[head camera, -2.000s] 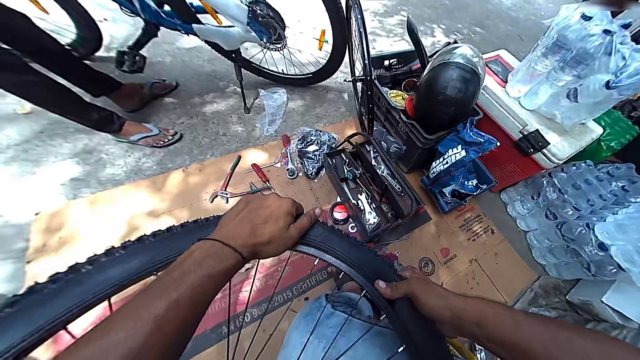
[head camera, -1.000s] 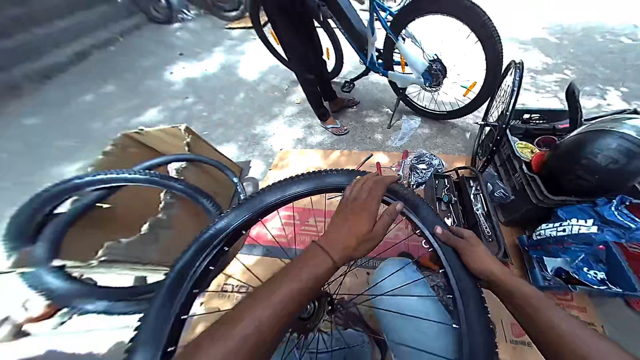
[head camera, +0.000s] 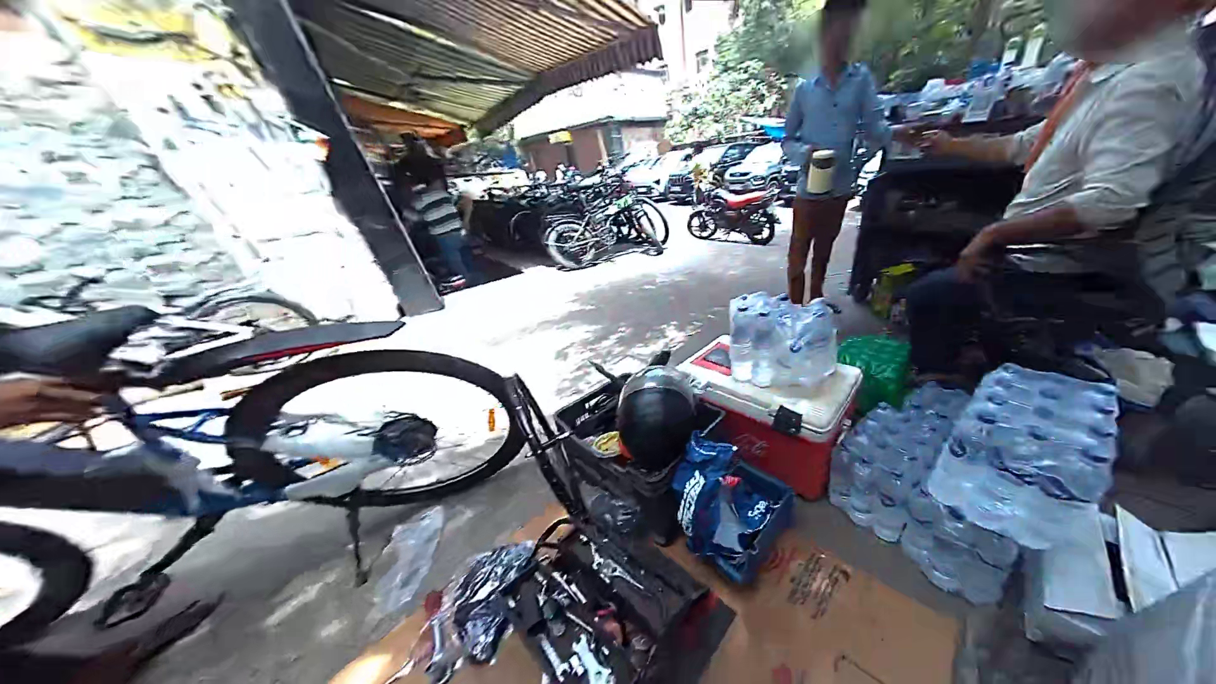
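Observation:
Neither my left hand nor my right hand shows at this moment, and the wheel with its tyre is out of view. Low in the middle, an open black tool box (head camera: 655, 579) holds wrenches (head camera: 581, 657) and other metal tools. A crumpled clear plastic bag (head camera: 489, 594) lies against its left side. The box rests on a flattened cardboard sheet (head camera: 855, 617). Behind it, a thin wheel (head camera: 551, 442) leans against a black crate. A black helmet (head camera: 655, 418) sits on the crate, and a blue plastic packet (head camera: 708, 499) lies in a blue crate (head camera: 769, 532).
A bicycle (head camera: 380, 427) stands at left on its kickstand. A red cool box (head camera: 788, 437) carries bottles (head camera: 781, 337). Stacked bottle packs (head camera: 1026, 456) and a white carton (head camera: 1064, 579) are at right. One person (head camera: 831, 123) stands beyond; another (head camera: 1092, 180) sits at right. A sloping post (head camera: 332, 152) supports an awning.
The view has swung up and to the right. Both hands and the wheel they touched one second ago have left the frame.

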